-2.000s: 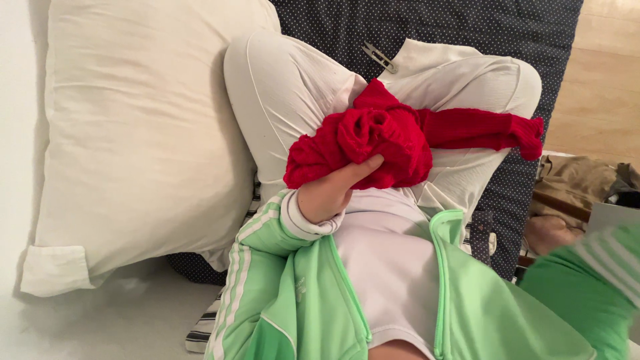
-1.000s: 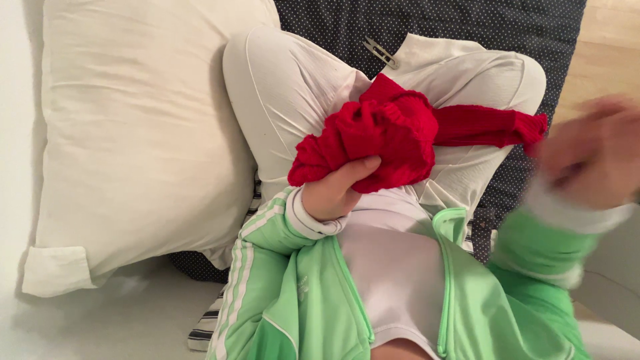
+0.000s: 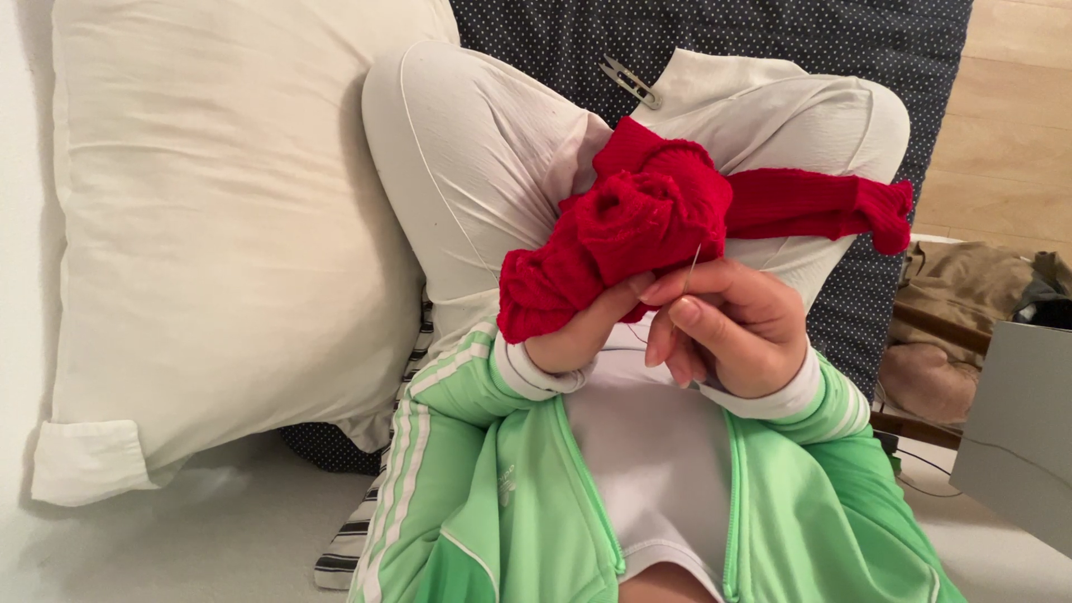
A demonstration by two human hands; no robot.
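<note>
A red knitted garment point(image 3: 645, 213) lies bunched over my crossed legs, with one ribbed sleeve-like part stretched toward the right knee. My left hand point(image 3: 586, 327) grips its lower edge, the fingers partly hidden under the cloth. Close beside it, my right hand point(image 3: 733, 327) pinches a thin sewing needle point(image 3: 693, 268) between thumb and forefinger, the needle pointing up near the knit. A fine thread shows below, between the two hands. Metal thread snips point(image 3: 630, 82) lie beyond the garment, by a white cloth point(image 3: 712, 75).
A large cream pillow point(image 3: 226, 234) fills the left side. Under my legs is a dark polka-dot cover point(image 3: 536, 33). On the right are brown cloth point(image 3: 963, 285), a wooden bar point(image 3: 938, 327), a grey panel point(image 3: 1022, 427) and a thin cable point(image 3: 921, 461).
My right hand, blurred at the far right a second ago, has come in beside my left hand. My left hand has kept its hold on the red garment.
</note>
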